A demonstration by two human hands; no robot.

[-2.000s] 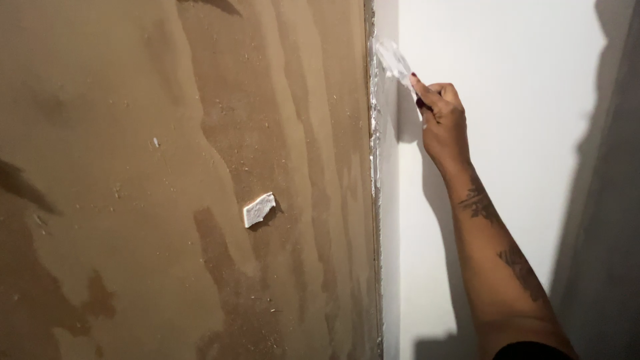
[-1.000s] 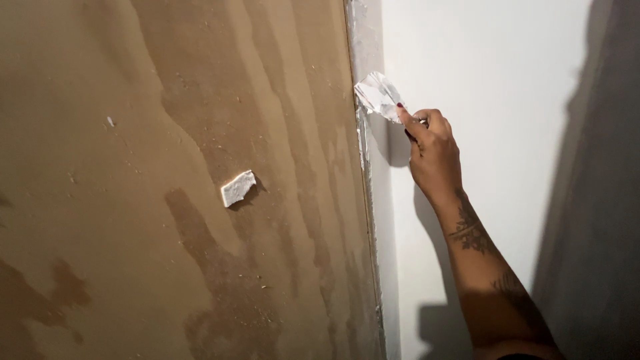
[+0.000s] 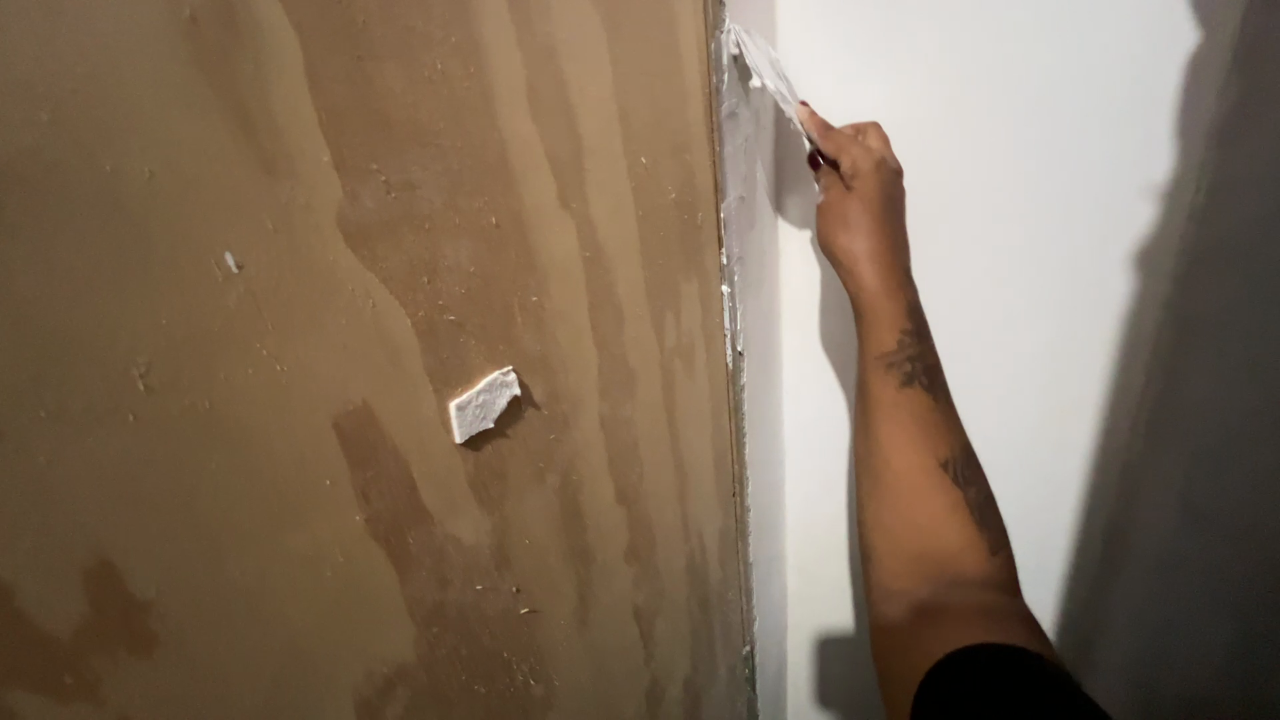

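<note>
My right hand [image 3: 862, 195] grips a putty knife [image 3: 775, 82] whose blade is coated with white compound. The blade's tip is at the upper part of the narrow white edge strip [image 3: 745, 180], where the brown wood-grained panel [image 3: 560, 250] meets the white wall [image 3: 1010, 200]. Rough white compound lies along this strip, thicker in its upper part. My left hand is out of the frame.
A jagged white chip [image 3: 484, 405] sits on the brown panel, left of the strip. Small crumbs and flecks are scattered over the panel. Dark shadow covers the right side of the wall.
Over the last second my right hand has moved up along the strip with the putty knife, and the blade has turned more edge-on to the view.
</note>
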